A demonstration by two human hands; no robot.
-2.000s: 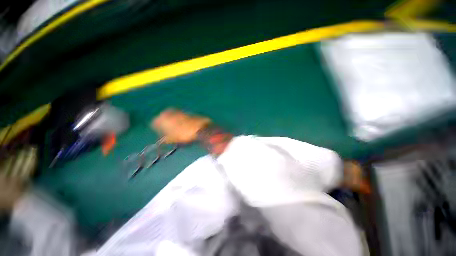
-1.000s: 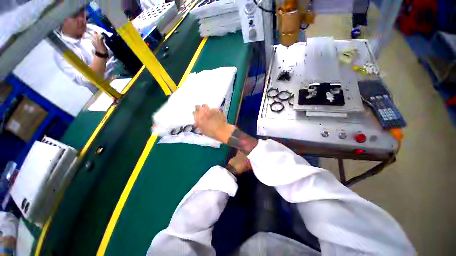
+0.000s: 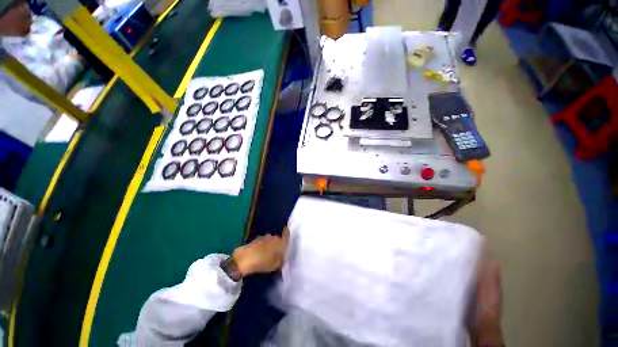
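A white foam sheet (image 3: 383, 271) is held up in front of my lap, slightly blurred. My left hand (image 3: 261, 255) grips its left edge. My right hand (image 3: 488, 295) is at its right edge, blurred and partly behind it. Rows of black watch case frames (image 3: 215, 144) lie on a white sheet (image 3: 159, 181) on the green bench. A few loose frames (image 3: 325, 122) lie on the machine table, left of the black holding fixture (image 3: 379, 118).
The white robot table (image 3: 339, 163) bears control buttons (image 3: 427, 173), a teach pendant (image 3: 461, 129) and small black parts (image 3: 335, 84). A gold-brass cylinder (image 3: 333, 17) hangs at its rear left. Yellow posts (image 3: 122, 57) cross the bench. People are at upper left and top right.
The foam sheet that covered the rows of frames on the bench has been lifted off and brought over my lap. The rows are uncovered. My hands are now apart at the sheet's two sides.
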